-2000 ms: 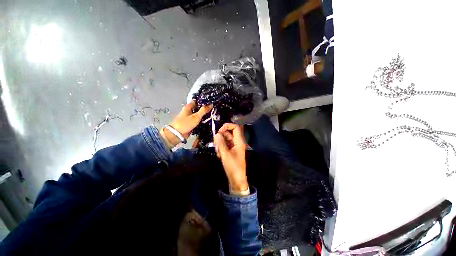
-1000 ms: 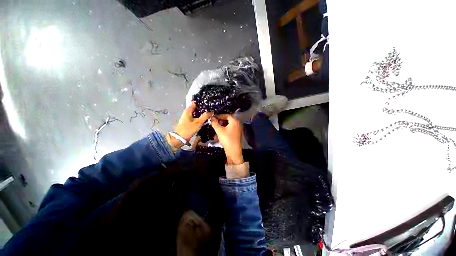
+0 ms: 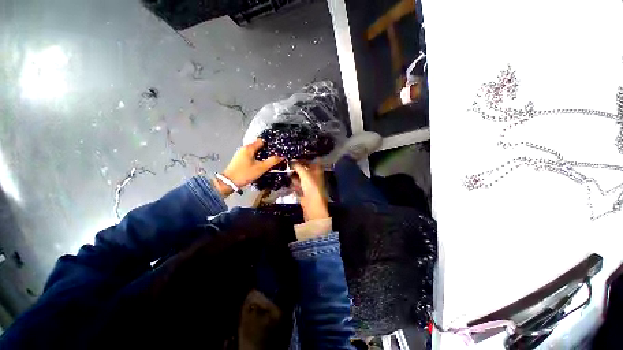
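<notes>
A dark bundle of trim flecked with silver (image 3: 295,140) lies at the mouth of a crinkled clear plastic bag (image 3: 283,109) by my knees. My left hand (image 3: 247,166) grips the bundle's left side with thumb and fingers. My right hand (image 3: 311,188) is close beside it, fingers bent at a short pale strip or tie (image 3: 287,167) across the bundle. The right fingertips are partly hidden and blurred, so their hold is unclear. Dark cloth (image 3: 386,273) covers my lap.
A white table (image 3: 505,239) stands on the right with loose silvery chains (image 3: 533,147) on it. Black-handled scissors (image 3: 546,314) and a long dark strip (image 3: 540,294) lie at its near end. The grey floor (image 3: 171,61) has thread scraps. A shoe (image 3: 362,143) shows beyond the bag.
The long pale strip stretched up between my hands is now short and lies across the bundle. My right hand has moved up to the bundle. The whole view has shifted slightly.
</notes>
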